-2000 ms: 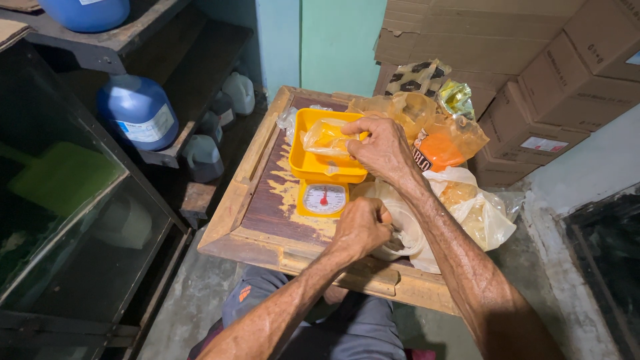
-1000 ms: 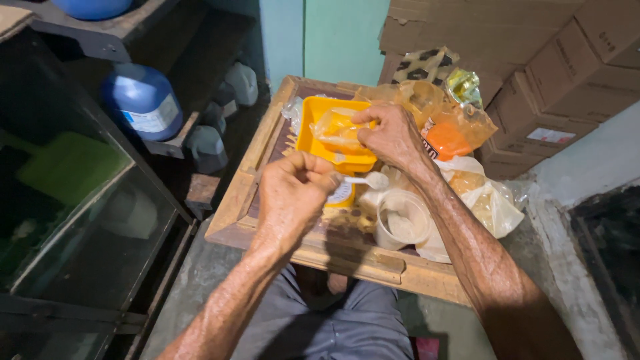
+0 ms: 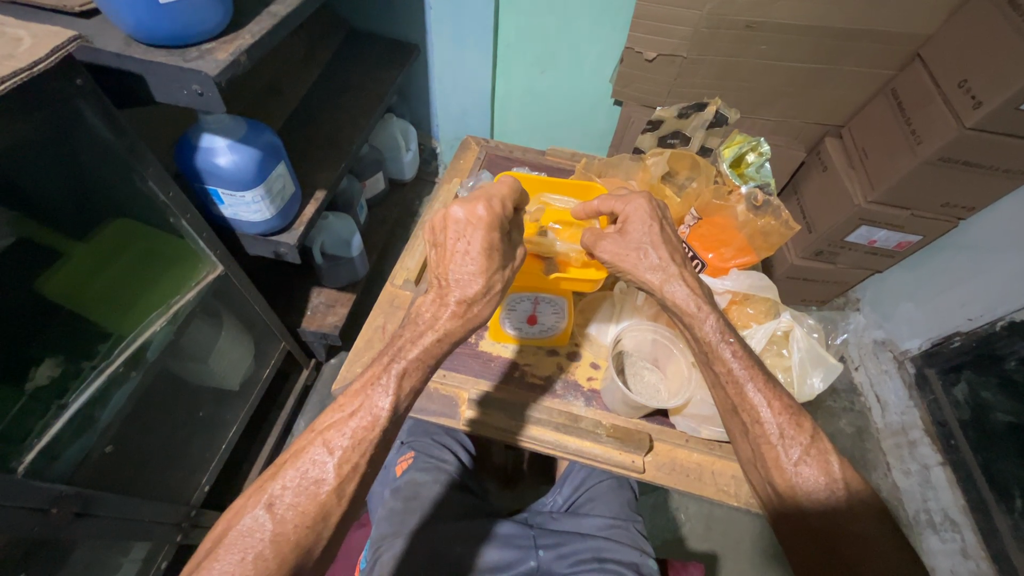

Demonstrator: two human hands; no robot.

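Note:
A yellow weighing scale with a round dial stands on the wooden table, a yellow tray on top of it. Inside the tray lies a clear plastic bag. My left hand is curled over the tray's left side; its fingertips, and anything between them, are hidden. From the right, my right hand pinches the bag's edge between thumb and index finger. Below my right hand, a clear round plastic tub holds a pale powdery substance.
Orange-tinted plastic bags and a white plastic bag crowd the table's right side. Cardboard boxes are stacked beyond. A shelf with a blue container and a glass-fronted cabinet stand left.
My left hand, which held a white spoon above the scale one second ago, has moved up to the tray's left side. The spoon no longer shows. My right hand remains at the bag.

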